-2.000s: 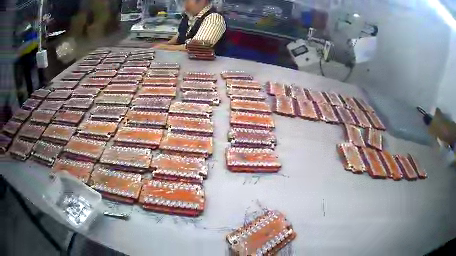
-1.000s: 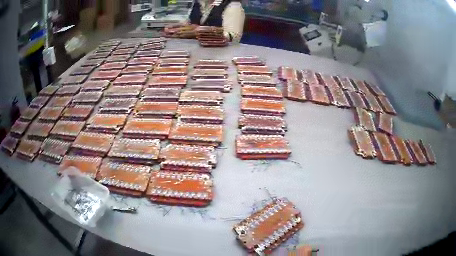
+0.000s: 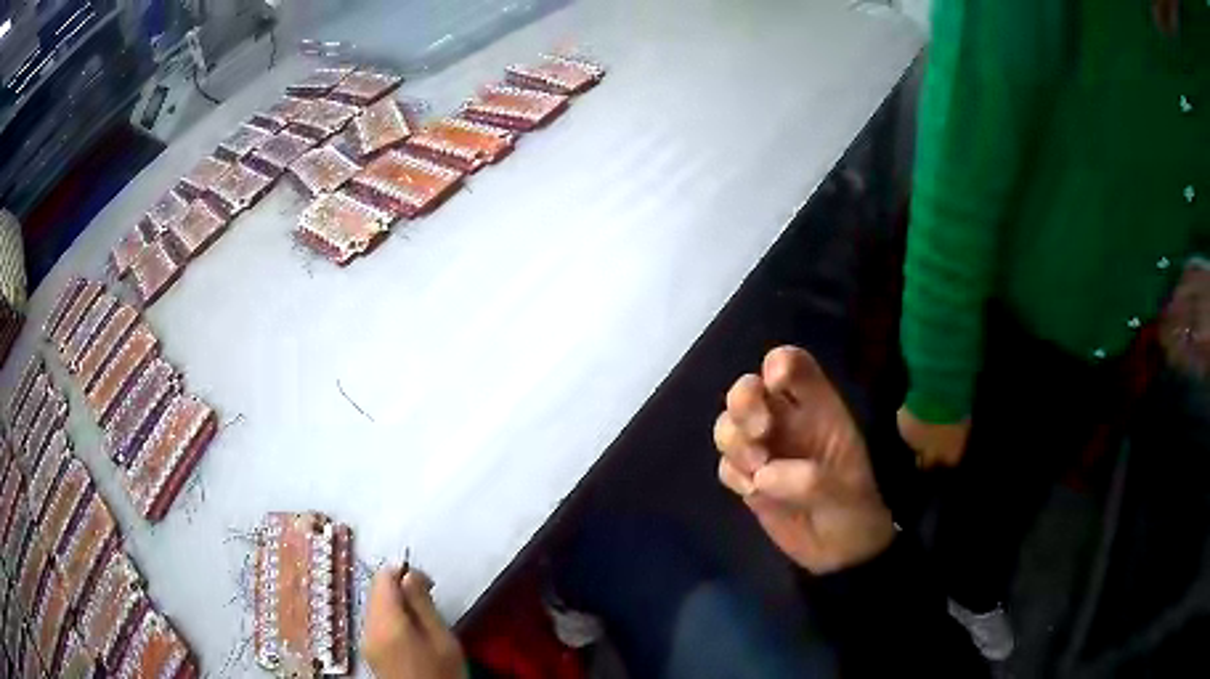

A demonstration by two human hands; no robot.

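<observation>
A reddish-brown plate (image 3: 303, 590) lies at the lower left of the table, with two rows of small silver parts along its long edges and thin dark wires sticking out. My left hand (image 3: 409, 630) is just right of the plate, cut off by the bottom edge. A small dark pointed thing shows between its fingertips; the rest is hidden. My right hand (image 3: 803, 464) is raised beyond the table's edge, palm partly towards me, with curled fingers and thumb close together. I cannot tell whether it holds anything.
More plates lie in a column (image 3: 126, 371), at the lower left and in groups (image 3: 411, 179) further back. A thin stray wire (image 3: 354, 401) lies on the grey table (image 3: 531, 332). A person in a green top (image 3: 1008, 199) stands at the right, beside the table.
The view has swung to the right, so the plates appear further left and the person in green has come into view. Both my hands now show; only blurred fingertips showed one second ago.
</observation>
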